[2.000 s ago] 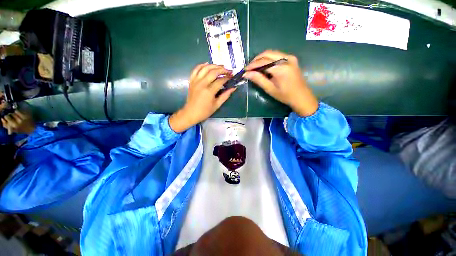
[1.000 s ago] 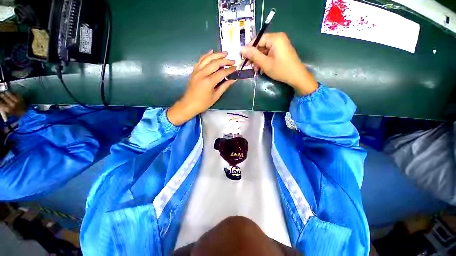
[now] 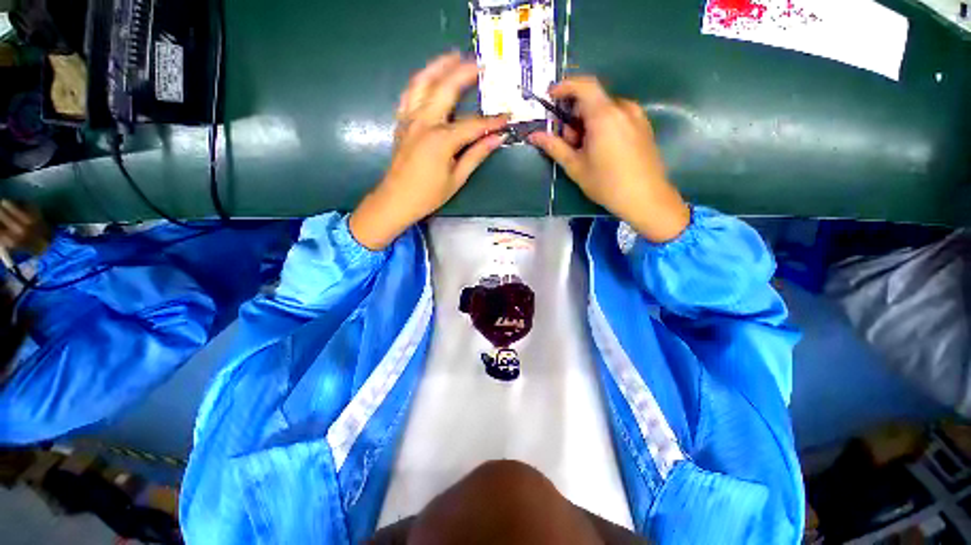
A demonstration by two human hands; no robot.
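Note:
The open phone unit (image 3: 500, 69) lies on the green bench mat, its top cut off by the picture's upper edge. A small dark module (image 3: 519, 131) sits at its near end. My left hand (image 3: 431, 133) pinches the module's left end between thumb and index finger. My right hand (image 3: 607, 144) has its thumb at the module's right end and also holds a thin dark pen-like tool (image 3: 545, 103), its end pointing up-left over the phone. Whether the module is seated is too small to tell.
A white sheet (image 3: 830, 34) with red specks lies at the upper right of the green mat (image 3: 745, 138). A black ribbed box (image 3: 176, 64) with a pale label and cables stands at the upper left. Another person's blue sleeve (image 3: 107, 319) and hand are at the left edge.
The tool has swung from pointing up-right to lying low within my right hand. My right thumb has come down to the module's right end. The view has shifted, so the phone sits higher.

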